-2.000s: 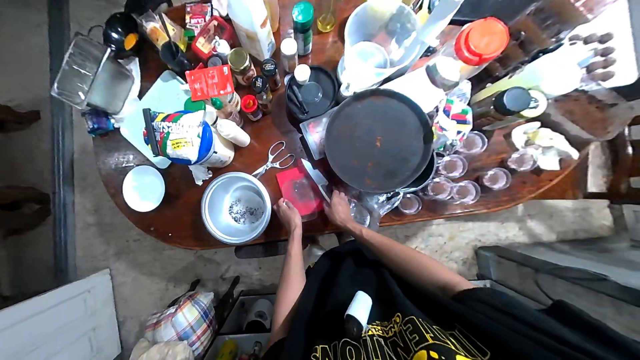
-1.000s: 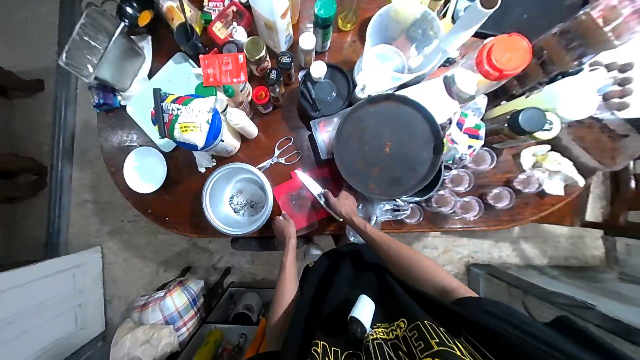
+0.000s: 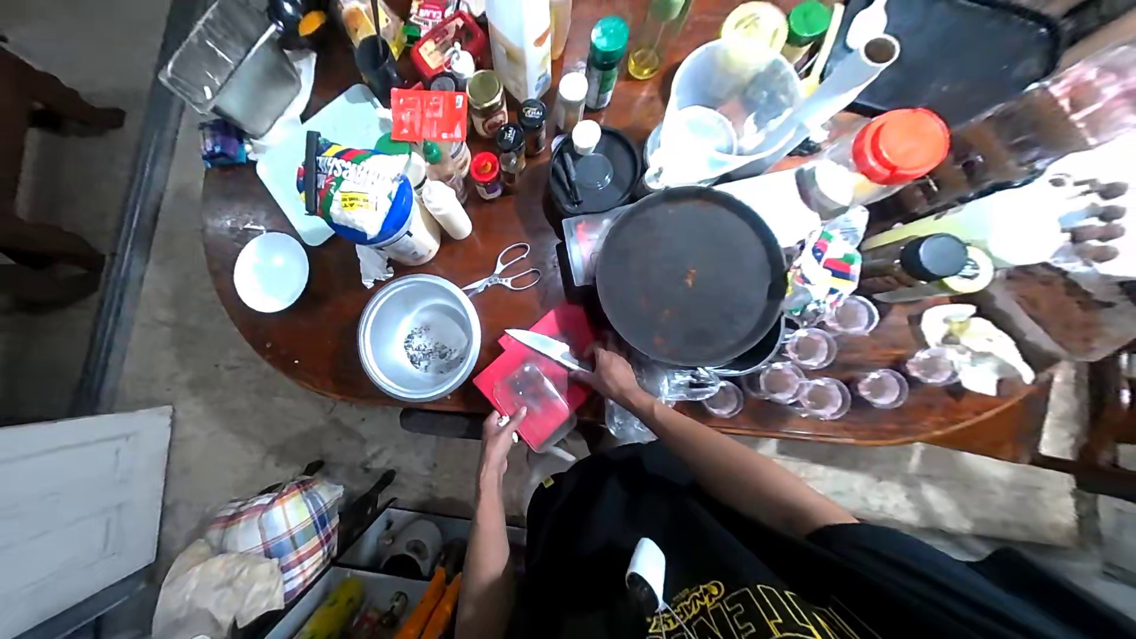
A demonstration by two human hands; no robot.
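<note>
My left hand grips the near left edge of a clear plastic container over a red cutting mat at the table's front edge. A kitchen knife is in my right hand, its blade pointing left across the mat, just beyond the container. To the left of the mat stands a round metal pot with dark bits on its bottom. Open-handled scissors lie behind the mat. What the container holds, if anything, cannot be told.
A large dark round pan sits right of my right hand, with several small clear cups beyond it. A white bowl is at the left. Bottles and jars crowd the back, beside a clear plastic pitcher.
My left hand now holds the clear container out over the table's front edge. The knife has stayed in my right hand, and its blade now lies flatter, pointing more to the left.
</note>
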